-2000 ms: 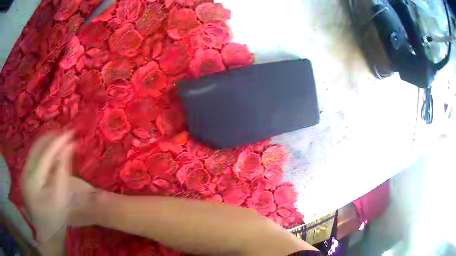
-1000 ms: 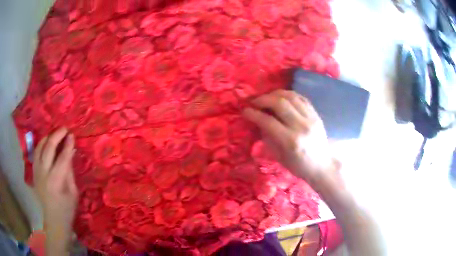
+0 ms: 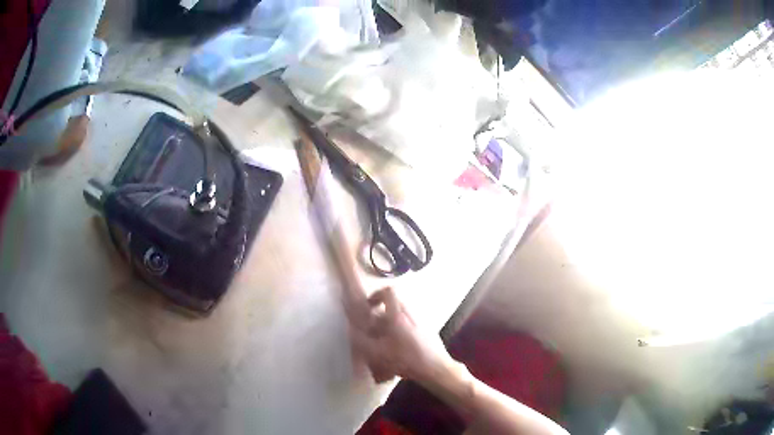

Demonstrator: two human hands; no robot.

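My right hand (image 3: 392,340) reaches in from the lower right, its fingers closed around the near end of a narrow tan wooden ruler (image 3: 333,229). The ruler slants up and left along the table. Black-handled scissors (image 3: 378,208) lie just right of the ruler, blades pointing up-left. Part of the red lace garment (image 3: 25,386) shows blurred at the lower left edge, with the dark block (image 3: 102,409) cut off beside it. My left hand is out of the picture.
A dark steam iron (image 3: 174,242) with hose stands at left by its dark rest plate (image 3: 265,185) on the pale table (image 3: 280,340). Crumpled white cloth (image 3: 382,89) lies beyond the scissors. Red cloth (image 3: 501,378) shows below the table's edge. Strong glare covers the right.
The view has swung right, from the garment to the iron and scissors. My right hand has left the garment and now holds the ruler. My left hand has gone out of view.
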